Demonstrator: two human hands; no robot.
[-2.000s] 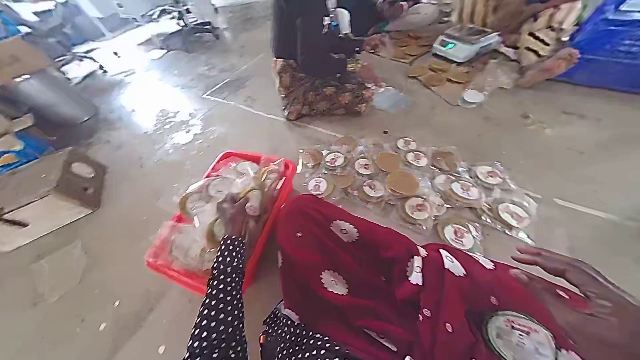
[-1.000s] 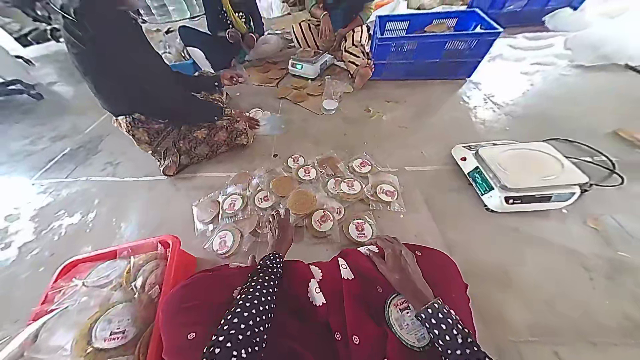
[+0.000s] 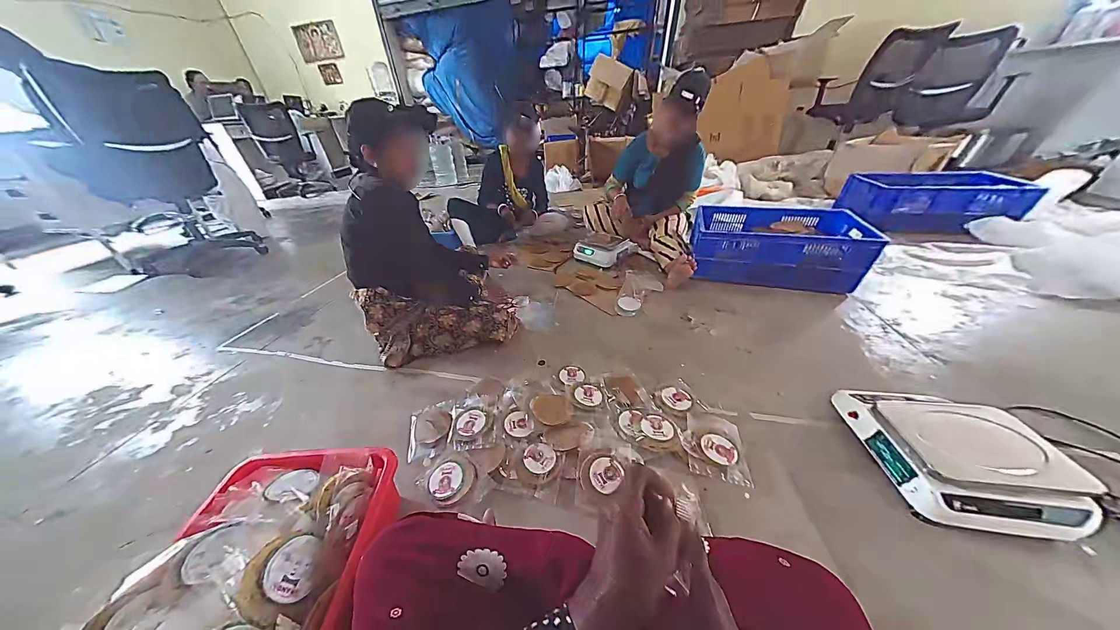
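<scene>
Several clear plastic packets of flat brown discs with round printed labels (image 3: 539, 458) lie spread on the floor before my knees. My left hand (image 3: 626, 542) is at the near edge of these packets, fingers bent, over my red cloth. My right hand (image 3: 691, 560) is right beside it, mostly hidden behind it. The hands seem to touch, and a bit of clear plastic shows by the fingers; what each holds cannot be told. To the left stands a red plastic crate (image 3: 382, 490) filled with similar packets (image 3: 291, 569).
A white digital scale (image 3: 971, 455) with a cable sits on the floor at right. Three people (image 3: 411, 254) sit ahead around discs and a smaller scale (image 3: 604, 252). Blue plastic crates (image 3: 787, 258) are behind at right. Office chairs (image 3: 131, 149) stand at left.
The view has tilted up. My left hand has moved from the red crate to the packets on the floor. My hands, apart a second ago, are now close together.
</scene>
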